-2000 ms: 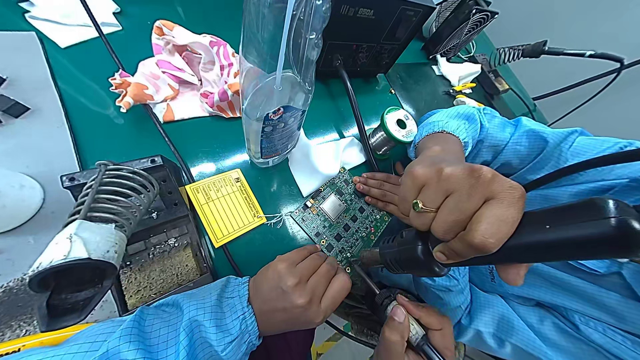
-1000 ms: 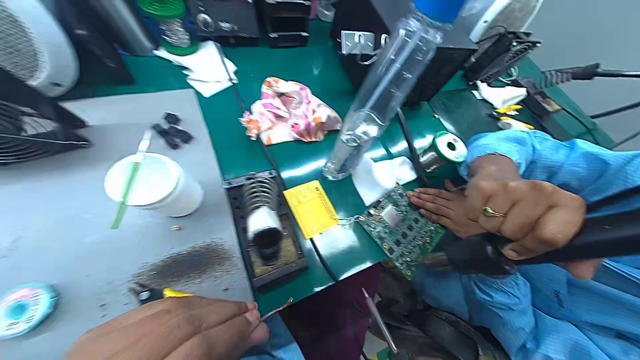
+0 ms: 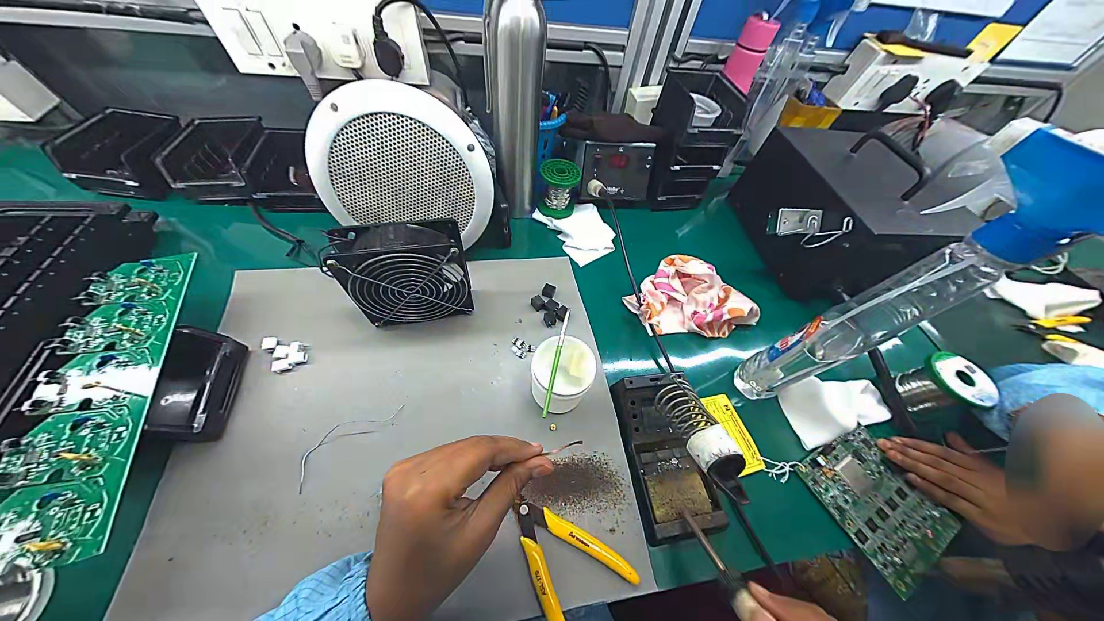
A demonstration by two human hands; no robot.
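Between thumb and finger, my left hand [image 3: 457, 517] pinches a short, thin copper-coloured piece [image 3: 565, 448], perhaps wire or braid, above dark debris on the grey mat. Just below it lie yellow-handled cutters [image 3: 556, 552], jaws toward my fingers. At the bottom edge my right hand [image 3: 789, 604], partly cut off, holds a soldering iron [image 3: 714, 552], its tip by the sponge of the iron stand [image 3: 673, 466]. A green circuit board [image 3: 880, 504] lies at the right under a co-worker's hand [image 3: 940, 479]; the co-worker's other hand is blurred. A white tub [image 3: 563, 373] with a green stick stands on the mat.
A clear bottle [image 3: 871, 319] leans beyond the stand. Near the co-worker is a solder spool [image 3: 949, 379]. A small fan [image 3: 401, 272] and a round white grille [image 3: 399, 159] stand behind the mat. At the left are green circuit boards [image 3: 103, 388] and a crumpled cloth [image 3: 693, 297] is at the back.
My left hand has left the board's edge and now holds the thin piece over the mat. The soldering iron has moved from the board to the stand. The view has swung left.
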